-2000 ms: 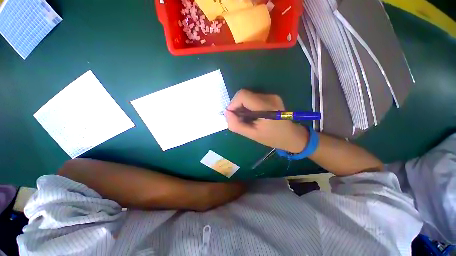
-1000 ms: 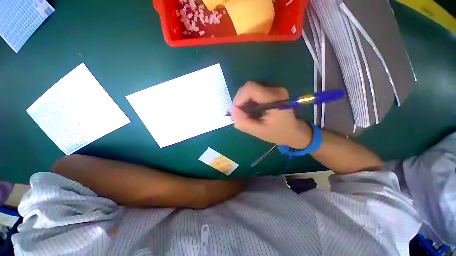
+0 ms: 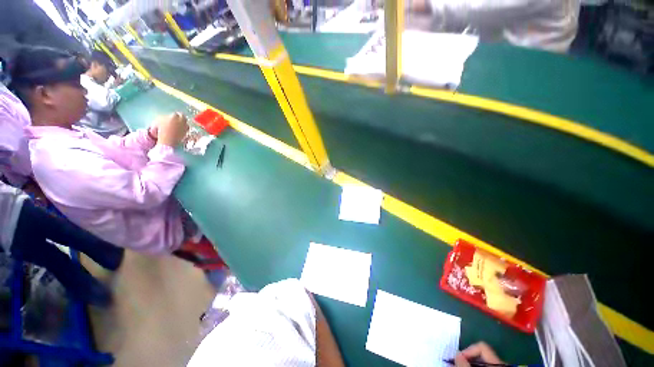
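The white gridded sheet lies on the green bench at the lower right. My right hand, cut off by the bottom edge, holds the dark pen with its tip at the sheet's lower right part. Most of the pen and my wrist are out of the picture. My left sleeve and part of the forearm show at the bottom; my left hand is not in view. Two more white sheets, one nearer and one farther, lie up and left of it.
A red bin with yellow pieces and small pinkish-white parts stands beyond the sheet, beside grey-white strips. A yellow post rises at the yellow-edged conveyor. A person in pink works at left near another red tray.
The view has swung up and left, bringing in the line and other people. My left hand has left the picture, and my right hand now sits at the bottom edge, still holding the pen.
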